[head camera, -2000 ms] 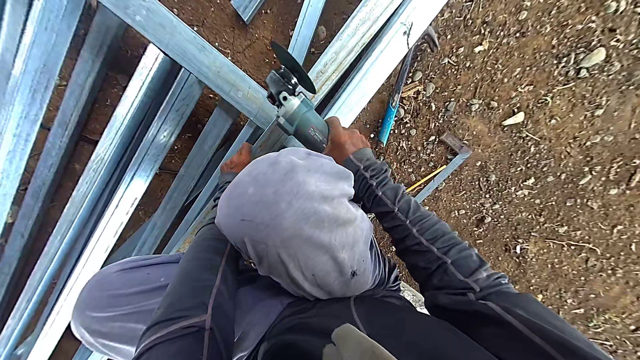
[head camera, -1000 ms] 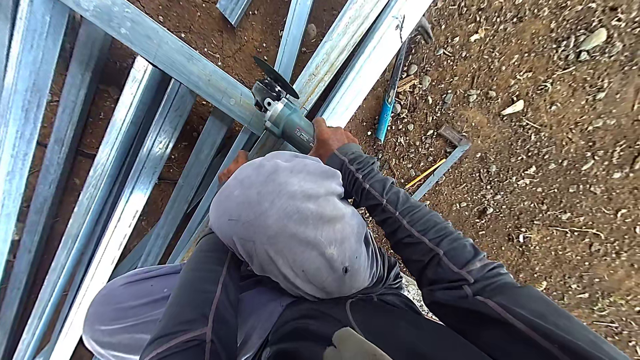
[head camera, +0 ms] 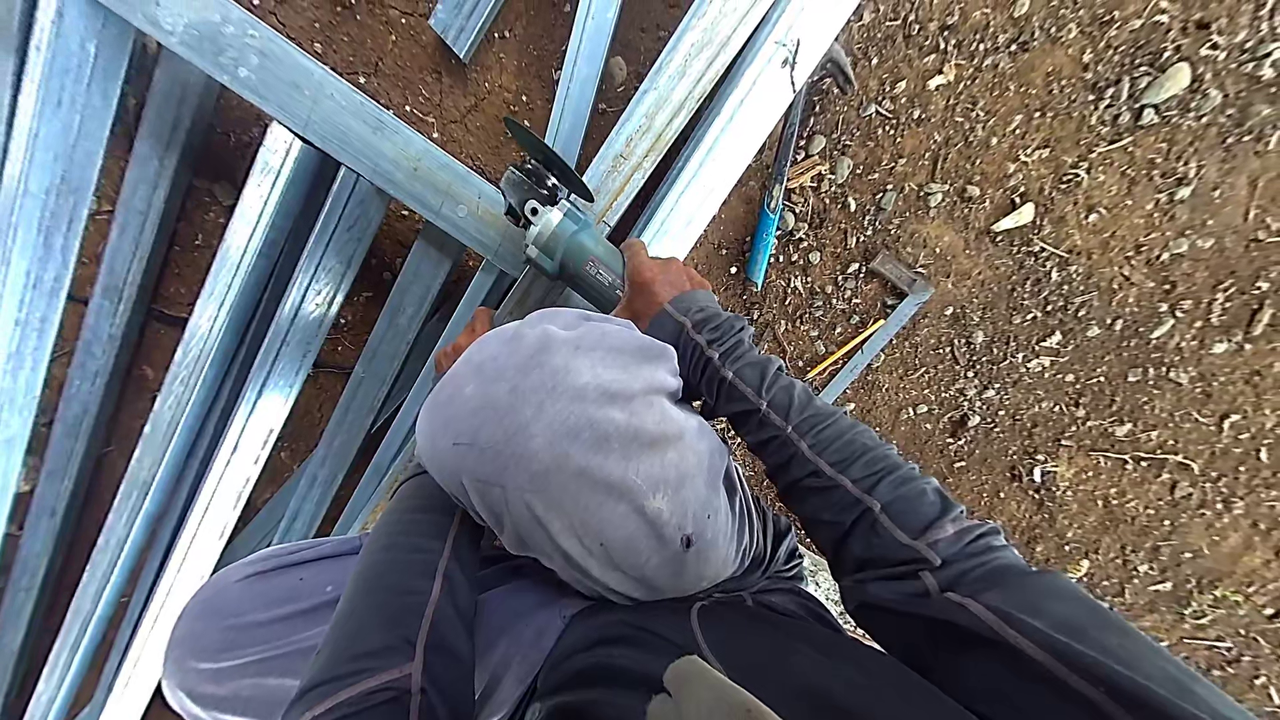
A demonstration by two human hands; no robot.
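My right hand point(head camera: 655, 282) is closed around the body of a teal angle grinder point(head camera: 575, 245). Its dark thin disc point(head camera: 548, 160) points up and away from me, just beyond the end of a crosswise galvanized steel profile point(head camera: 370, 140). My left hand point(head camera: 467, 338) is at a long steel profile point(head camera: 525, 295) below the grinder. The grey cloth over my knee point(head camera: 580, 440) hides most of that hand, so its grip does not show. The rear of the grinder is also out of sight behind the knee and right hand.
Several long galvanized profiles point(head camera: 250, 400) lie over the soil at the left and top. To the right, a claw hammer point(head camera: 775, 200) with a blue grip lies on the ground, near a metal square point(head camera: 880, 340) and a yellow pencil point(head camera: 846, 348). Stones dot the soil.
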